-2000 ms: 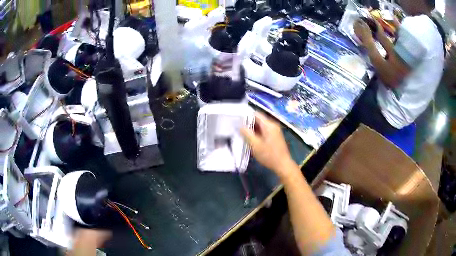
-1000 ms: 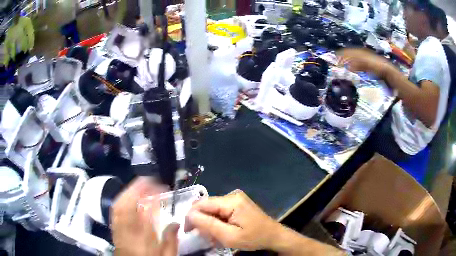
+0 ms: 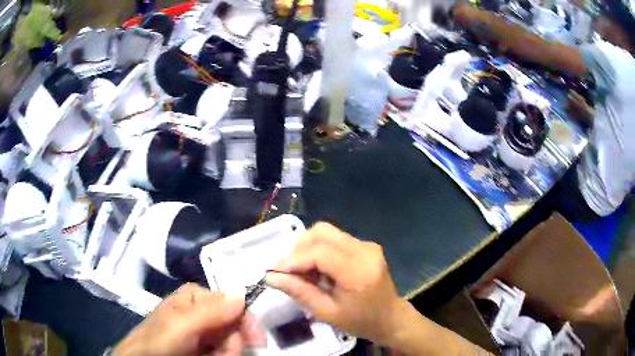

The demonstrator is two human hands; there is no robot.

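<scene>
A white mounting bracket (image 3: 244, 249) with rounded corners lies in front of me at the bottom of the view. My left hand (image 3: 188, 321) and my right hand (image 3: 341, 278) meet over it and pinch a small dark silvery metal piece (image 3: 255, 290) between their fingertips. Thin red and yellow wires (image 3: 270, 203) with small white ends show just past the bracket's far edge. The black electric screwdriver (image 3: 269, 118) hangs upright behind the bracket, and no hand is on it.
Camera units (image 3: 184, 240) crowd the left side. A white post (image 3: 339, 62) stands behind the dark mat (image 3: 376, 201). More cameras (image 3: 479, 115) sit on printed sheets (image 3: 480, 182) at right. A large carton (image 3: 557, 261) holds white units. Another person's arm (image 3: 519, 38) reaches in at upper right.
The bracket shows more of its flat face and both hands now pinch the small metal piece over it. The view has shifted, so the post and screwdriver appear farther right.
</scene>
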